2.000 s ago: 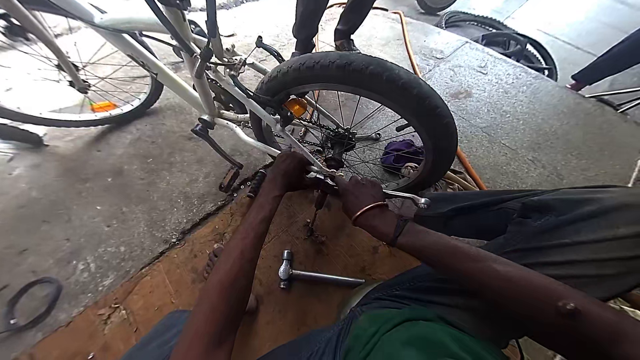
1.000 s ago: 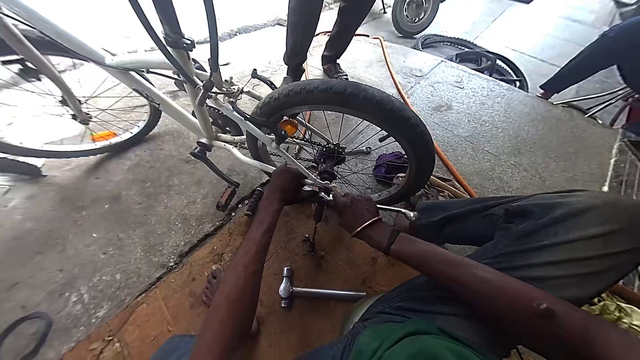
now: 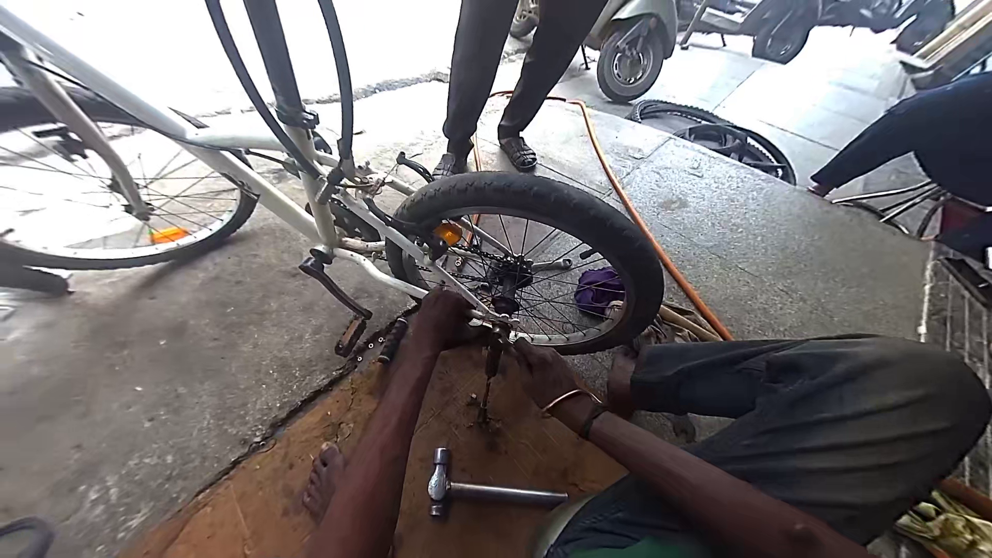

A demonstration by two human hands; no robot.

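Observation:
The rear wheel [image 3: 620,232] of a white bicycle frame [image 3: 271,194] stands in front of me, with its hub and axle end close to my hands. My left hand [image 3: 446,319] grips at the rear dropout, its fingers curled around something mostly hidden, perhaps a wrench. Just right of the axle end is my right hand [image 3: 540,370], its fingers bent near the nut area; whether it holds a tool is hidden. A ball-peen hammer [image 3: 496,493] with a metal handle lies on the brown board below them.
A pedal and crank [image 3: 333,302] hang left of the wheel. An orange hose [image 3: 643,225] runs behind it, near a purple cloth [image 3: 599,291]. A person in dark trousers [image 3: 480,70] stands beyond. Loose tyres [image 3: 713,136] lie farther back, and another person [image 3: 899,147] is at right.
The long shiny wrench handle seen extending right from my right hand in both earlier frames no longer shows there. The view has shifted, with more of the background at right showing.

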